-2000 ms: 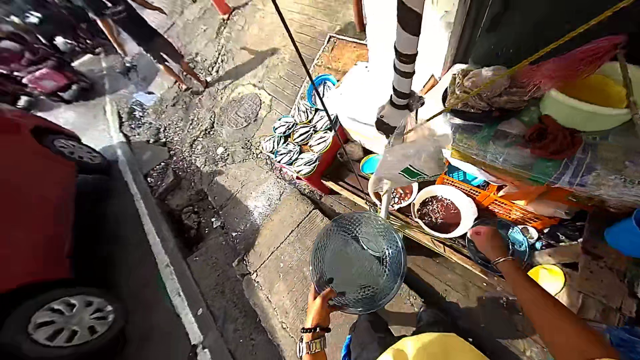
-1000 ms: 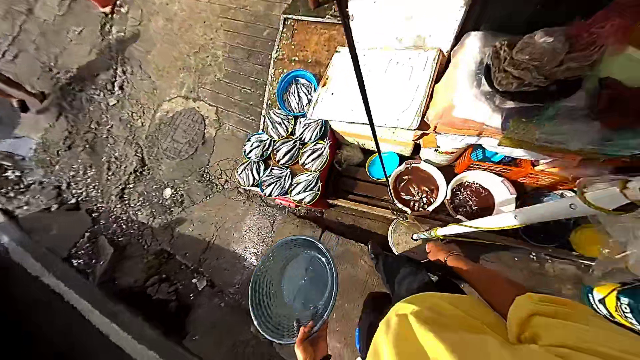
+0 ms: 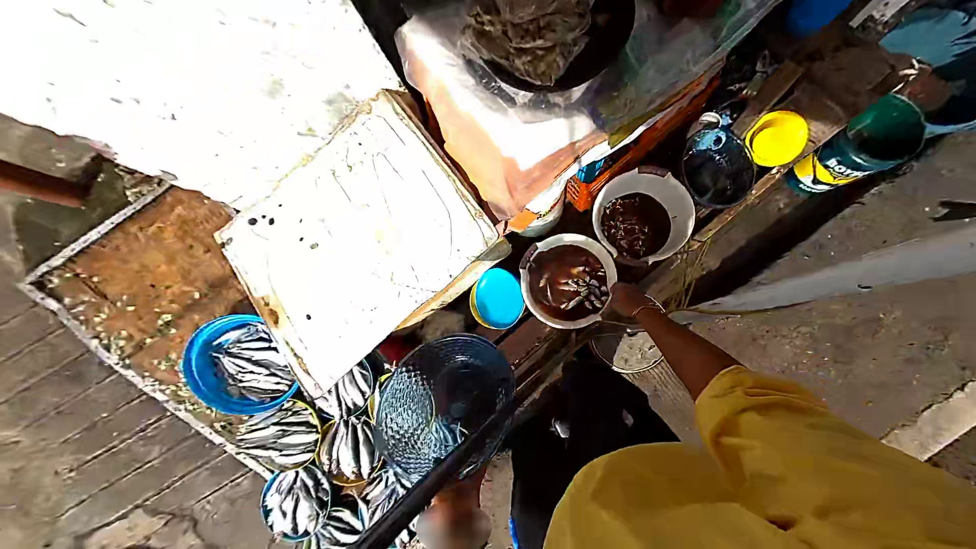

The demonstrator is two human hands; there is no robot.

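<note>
My left hand, blurred at the bottom, holds the lower rim of a dark translucent plastic basin. The basin overlaps several small containers of silvery fish. Above and to its right, my right hand is at the right rim of a white pail of reddish-brown liquid, with small fish at the surface. My right fingers are too small and dark to read. Just below that hand is a round, pale-topped container. A second white pail with dark red liquid stands behind.
A white foam box lid lies left of the pails, near a blue basin of fish. A turquoise tub, a yellow container and a paint bucket line the wooden ledge. A dark pole crosses in front.
My right hand has moved to the pail of reddish liquid. The basin in my left hand was over bare pavement and now overlaps the fish containers. The view has swung and come closer.
</note>
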